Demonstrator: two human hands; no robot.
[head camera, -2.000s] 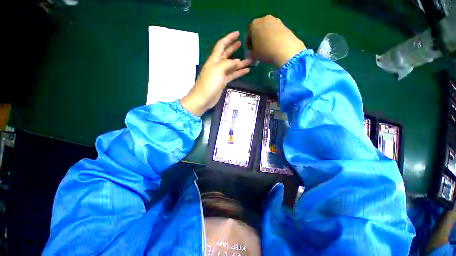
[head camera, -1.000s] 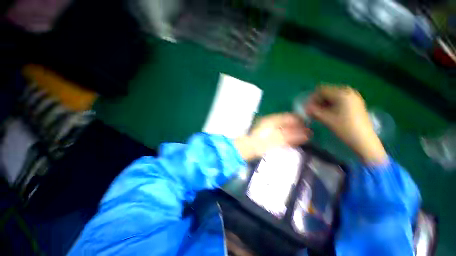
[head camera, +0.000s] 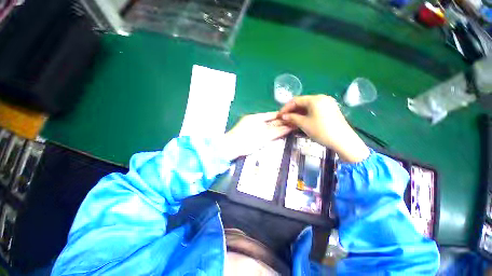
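My left hand (head camera: 256, 135) lies palm up over the top of the black foam tray (head camera: 280, 183). My right hand (head camera: 318, 121) meets its fingertips with thumb and finger pinched together. Any tiny part on the palm or in the pinch is too small to tell. Bright phone frames (head camera: 305, 178) lie in the tray; one shows a dark strip with an orange end. My right forearm hides part of the row. Two clear plastic cups (head camera: 288, 88) with whitish parts stand behind my hands.
A white sheet (head camera: 209, 102) lies flat at left. Black tweezers (head camera: 372, 138) lie behind the tray. Clear blister trays (head camera: 186, 21) are at back left, a crumpled clear plastic wrap (head camera: 442, 99) at right. More filled trays (head camera: 13, 167) show at far left and at the right edge.
The view has swung and sharpened. My right hand has come down from above the tray to my left hand, which has turned palm up. Both cups now show clearly.
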